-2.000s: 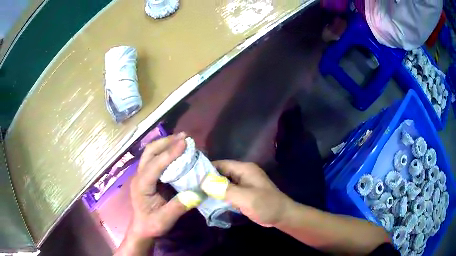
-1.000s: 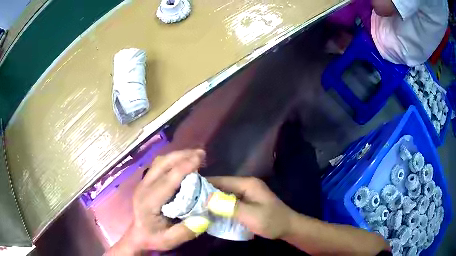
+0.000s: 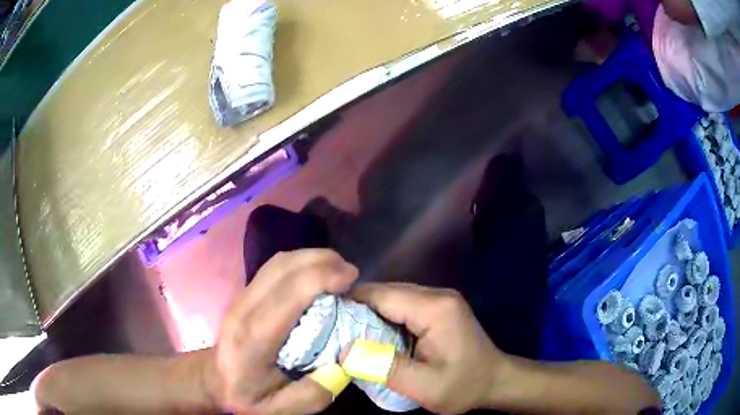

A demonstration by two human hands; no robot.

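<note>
A whitish tubular body with a bumpy ring piece at its left end, the joined piece (image 3: 350, 331), is held low in front of me, over my lap. My left hand (image 3: 280, 328) wraps the bumpy ring end, its thumb in yellow tape. My right hand (image 3: 442, 344) grips the tubular part from the right, its yellow-taped thumb pressed on the side, close to the left thumb. The palms and fingers hide much of the piece. Another grey-white tubular body (image 3: 245, 63) lies on the tan bench, its dark open end towards me.
The film-covered bench (image 3: 105, 174) curves across the left and top, beside a green strip (image 3: 61, 53). A purple tray (image 3: 223, 207) is below its edge. A blue tote (image 3: 596, 324) of ring pieces (image 3: 651, 308) is at right, with a blue stool (image 3: 621, 166) and a person's white top (image 3: 694, 61) beyond.
The view has shifted, and the round white piece on the bench is out of the picture. Both hands remain on the joined piece, now lower in the picture, with my left forearm reaching in more sideways.
</note>
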